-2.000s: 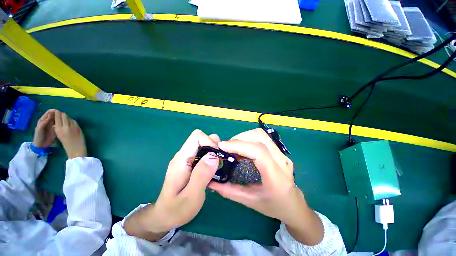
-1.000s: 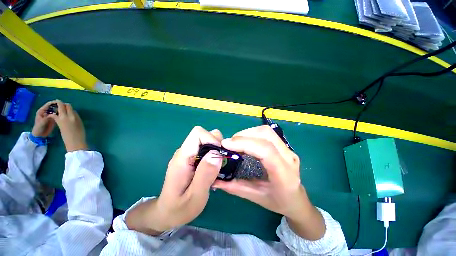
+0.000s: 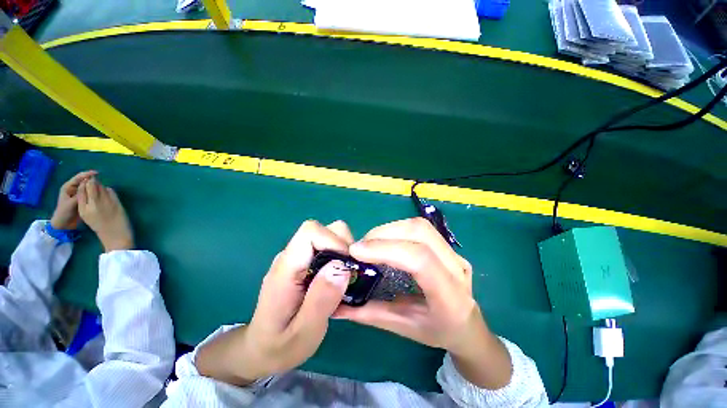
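A small black electronic unit (image 3: 364,280) is held between my two hands, with its open inner side up. My left hand (image 3: 291,307) grips its left side, the thumb lying over the inside by thin wires. My right hand (image 3: 426,287) touches the upper right edge with thumb or fingertips and curves round its right side. The screw dish (image 3: 394,284), full of grey glittering screws, shows below and between the unit and my right palm, mostly hidden. The black electric screwdriver (image 3: 435,221) lies behind my right hand, partly hidden by it.
A green box (image 3: 588,272) with a white plug (image 3: 608,341) stands at the right. Black cords cross the darker green strip (image 3: 343,111). Yellow tape (image 3: 319,174) borders it. A neighbour's hands (image 3: 94,209) are at the left, near a blue object (image 3: 32,177). Flat grey packets (image 3: 614,36) lie far right.
The view has shifted slightly. Both hands keep hold of the unit over the dish, with only small changes in its tilt and position. The neighbour's hands have moved slightly.
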